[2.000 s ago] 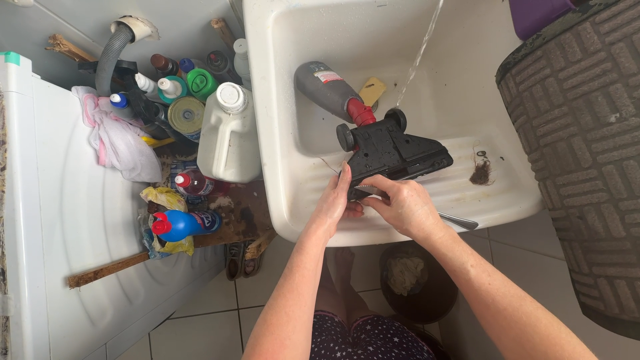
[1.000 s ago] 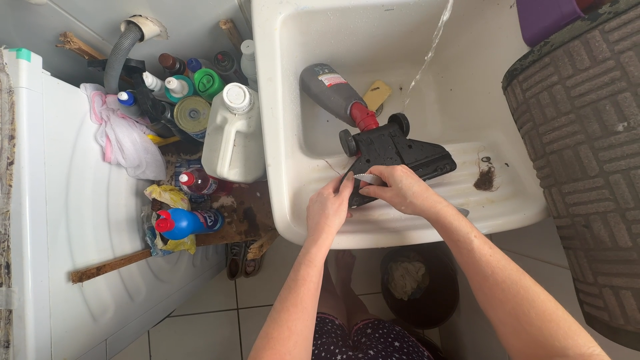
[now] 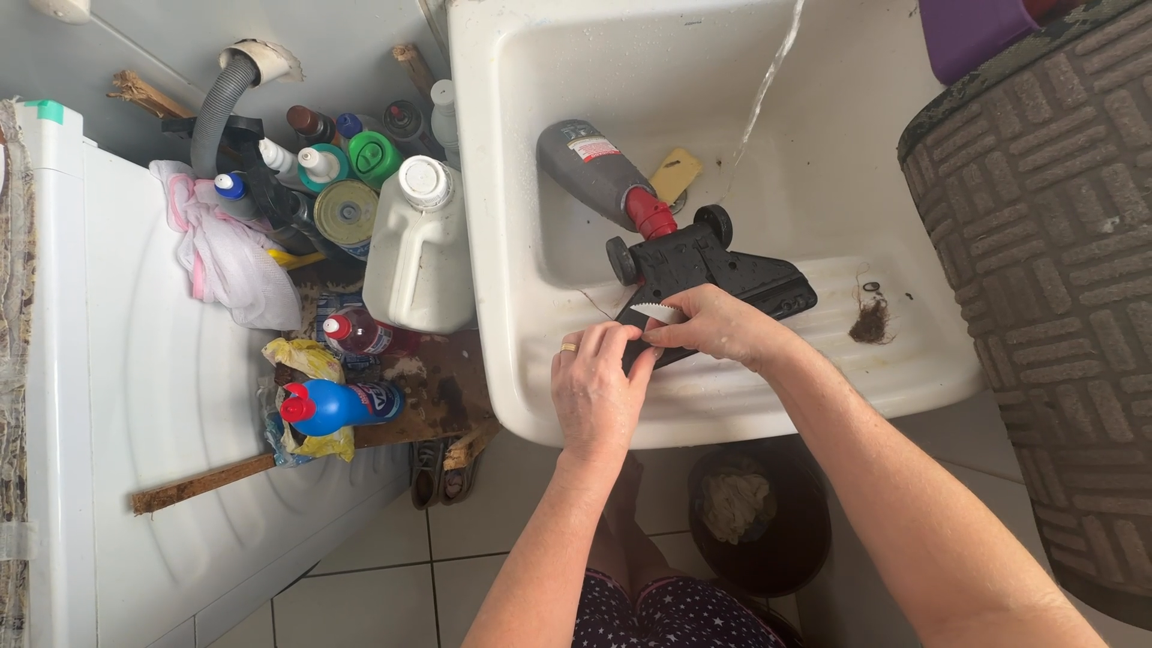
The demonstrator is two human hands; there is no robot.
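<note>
A black wheeled floor-cleaning head (image 3: 711,274), with a red neck (image 3: 650,213) joined to a grey bottle-shaped part (image 3: 589,166), lies in the white laundry sink (image 3: 517,378). My left hand (image 3: 596,382) grips the head's near left end, fingers bent. My right hand (image 3: 715,328) pinches a small serrated blade (image 3: 659,312), its toothed edge showing above my fingers against the black head. The fingertips of both hands nearly meet; what lies beneath them is hidden. A clump of dark hair (image 3: 869,322) lies on the ribbed ledge to the right.
Water (image 3: 769,76) falls behind the head, near a yellow sponge (image 3: 677,175). A white jug (image 3: 421,252), a blue bottle (image 3: 337,407) and several other bottles crowd the left side. A textured mat (image 3: 1053,234) hangs at the right. Below is a dark bucket (image 3: 792,540) holding cloth.
Both hands remain at the near left end of the head. The serrated blade, not distinct two seconds ago, now shows plainly in my right hand.
</note>
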